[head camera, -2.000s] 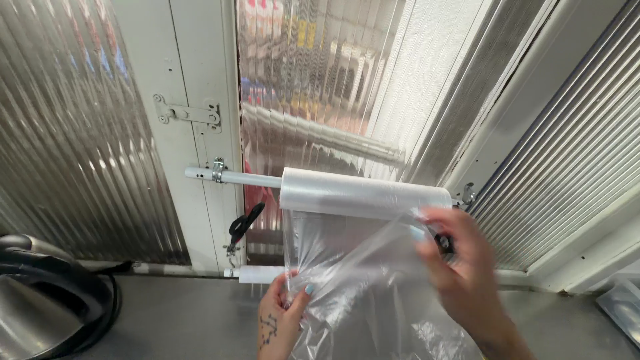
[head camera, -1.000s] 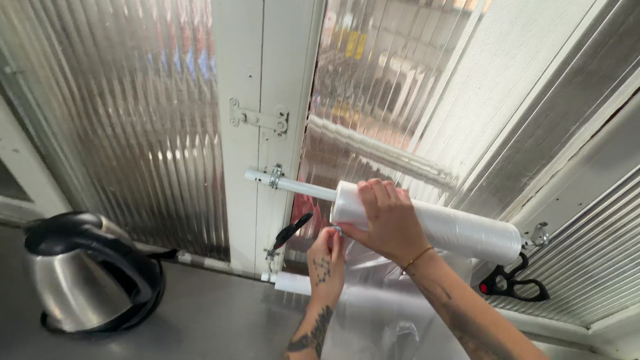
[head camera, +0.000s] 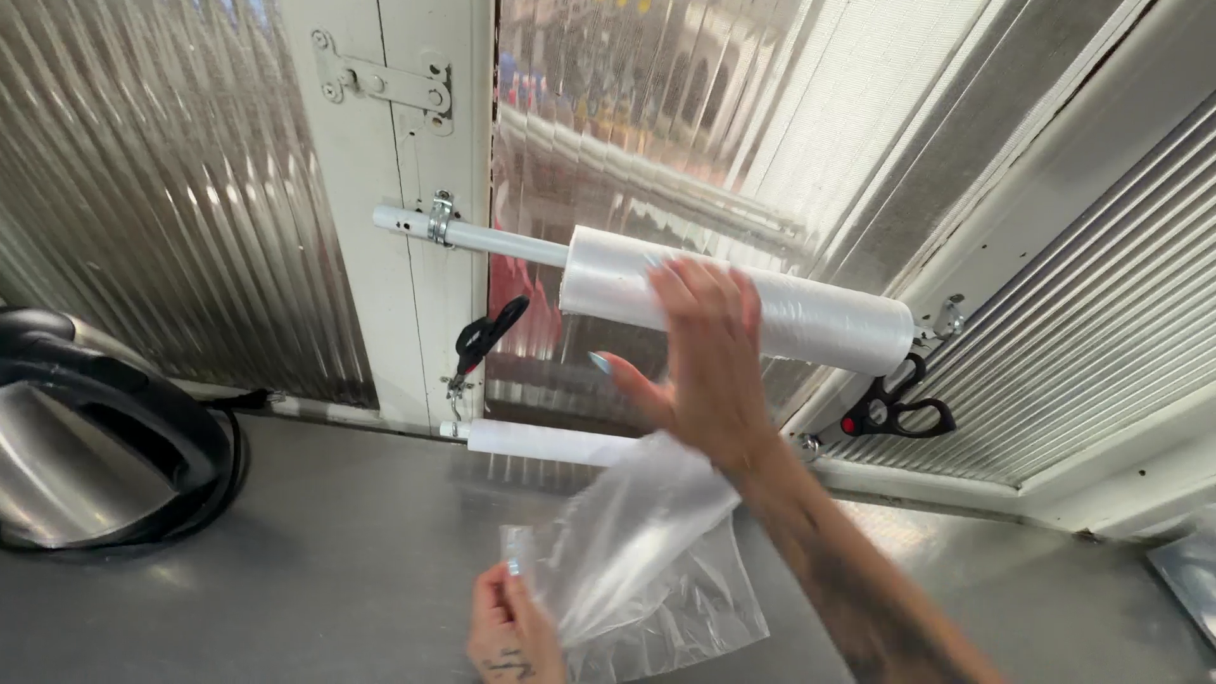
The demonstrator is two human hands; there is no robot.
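Note:
A thick roll of clear plastic film or bags [head camera: 826,318] sits on a pale metal rod [head camera: 513,243] fixed across the framed window. My right hand [head camera: 708,351] is at the front of this roll with its fingers spread, slightly blurred; whether it presses on the surface cannot be told. Below it, my left hand [head camera: 513,617] pinches the edge of a loose sheet or bag of clear plastic [head camera: 636,560]. That piece hangs over the metal counter, its upper end passing behind my right wrist. A thinner white roll [head camera: 541,443] lies lower down, partly hidden by the plastic.
An electric kettle [head camera: 85,446] of steel and black plastic stands on the metal counter [head camera: 313,570] at left. Black-handled scissors [head camera: 898,408] hang at the right end of the rod. Another black-handled tool [head camera: 484,337] hangs at left. Ribbed panels and white frames stand behind.
The loose plastic is now apart from the thick roll, where two seconds ago it hung down from it. My left hand has moved down from beneath the roll's left end.

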